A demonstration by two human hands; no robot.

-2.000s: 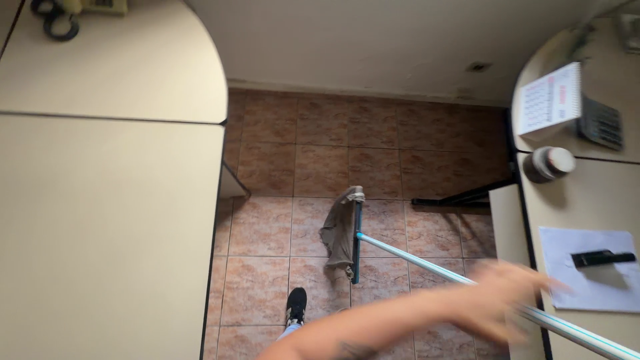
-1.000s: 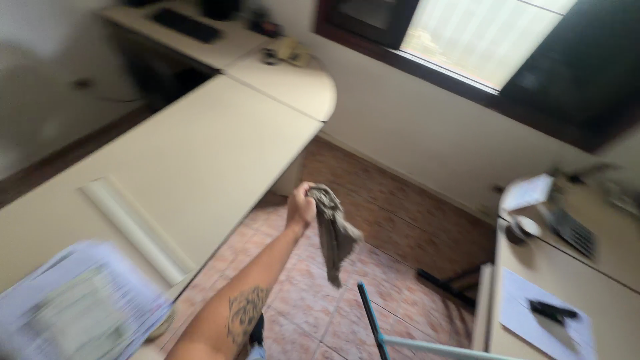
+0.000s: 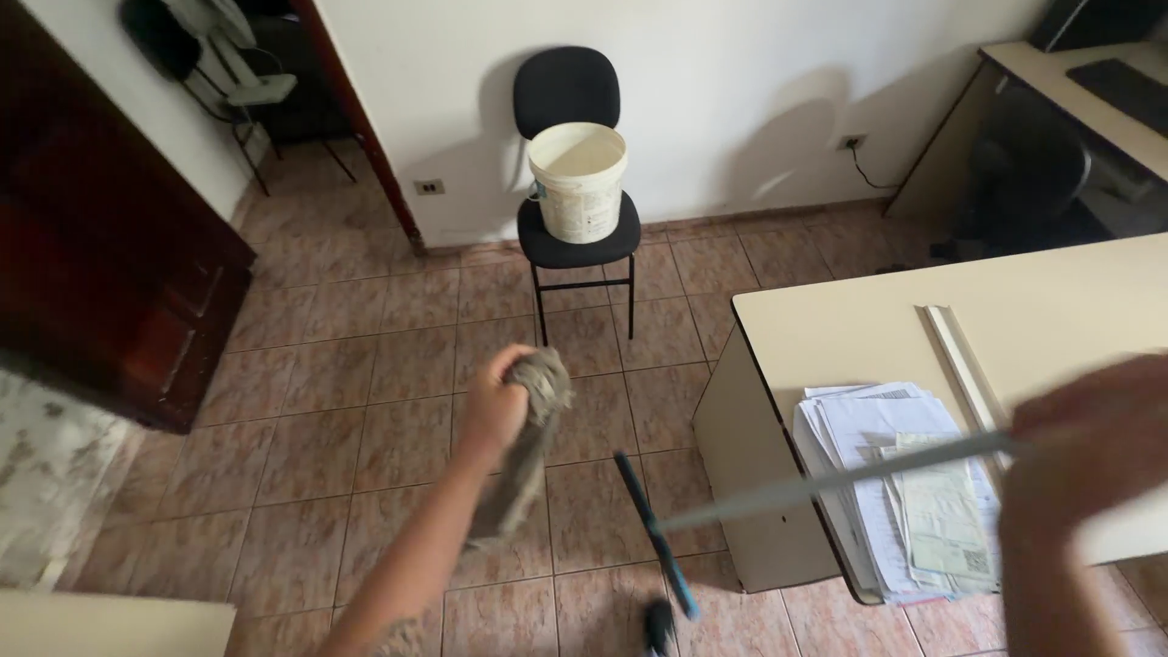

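Observation:
Held in my left hand (image 3: pixel 502 401) at the centre of the head view is a bunched grey-brown cloth (image 3: pixel 516 474), whose lower part hangs down above the floor. At the right edge my right hand (image 3: pixel 1077 438), blurred, grips the pole (image 3: pixel 849 474) of a floor squeegee. Its blue-black head (image 3: pixel 655 538) is bare, tilted, to the right of the cloth and just above my shoe. A white plastic bucket (image 3: pixel 581 187) stands upright on the seat of a black chair (image 3: pixel 566 87) against the wall, beyond my left hand.
A cream desk (image 3: pixel 839 338) at the right bears a stack of papers (image 3: pixel 876 429) and a pale strip of trim (image 3: pixel 963 370). A dark wooden door (image 3: pixel 119 228) stands at the left beside a doorway. Another desk corner (image 3: pixel 119 625) juts in at lower left. Tiled floor (image 3: pixel 401 401) lies between.
Two seconds ago the cloth hung on the squeegee head at the floor; one second ago my left hand held it apart from the head. The view has swung round to the chair and bucket.

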